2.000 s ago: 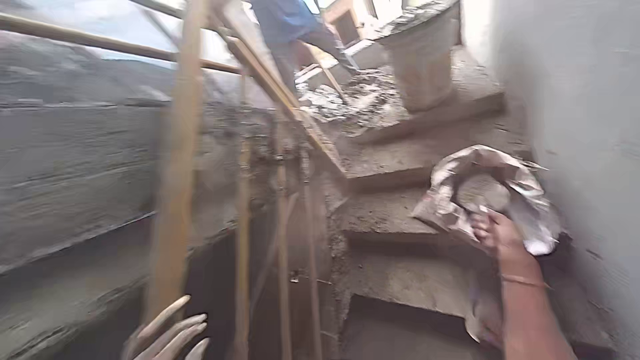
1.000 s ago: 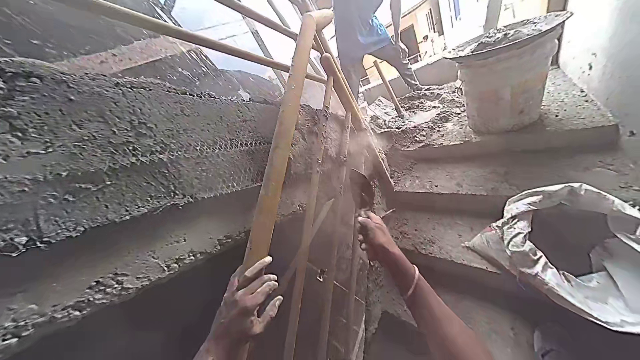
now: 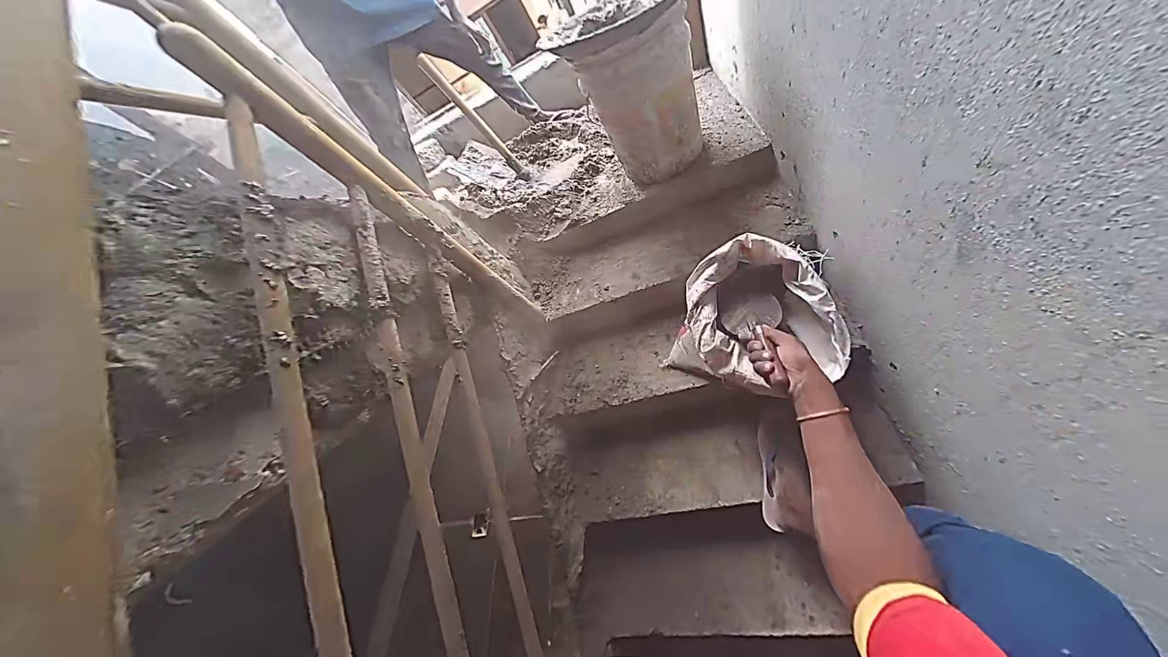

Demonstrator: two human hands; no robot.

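Observation:
My right hand (image 3: 776, 360) is closed around the handle of a trowel (image 3: 754, 315), whose rounded metal blade lies inside the mouth of an open woven sack (image 3: 712, 342). Dark powdery material shows within the sack, which rests on a concrete stair step beside the wall. My left hand is out of the frame.
Mortar-stained metal railing (image 3: 301, 123) runs along the left of the concrete stairs (image 3: 639, 365). A rough grey wall (image 3: 985, 228) bounds the right. Above stand a large bucket (image 3: 643, 100) and a mortar heap (image 3: 557, 173), with a person (image 3: 365, 82) near a tool handle (image 3: 474, 119).
My right hand with the trowel has gone from beside the railing to inside the sack. My left hand, on the railing a second ago, has left view. The camera view has swung right.

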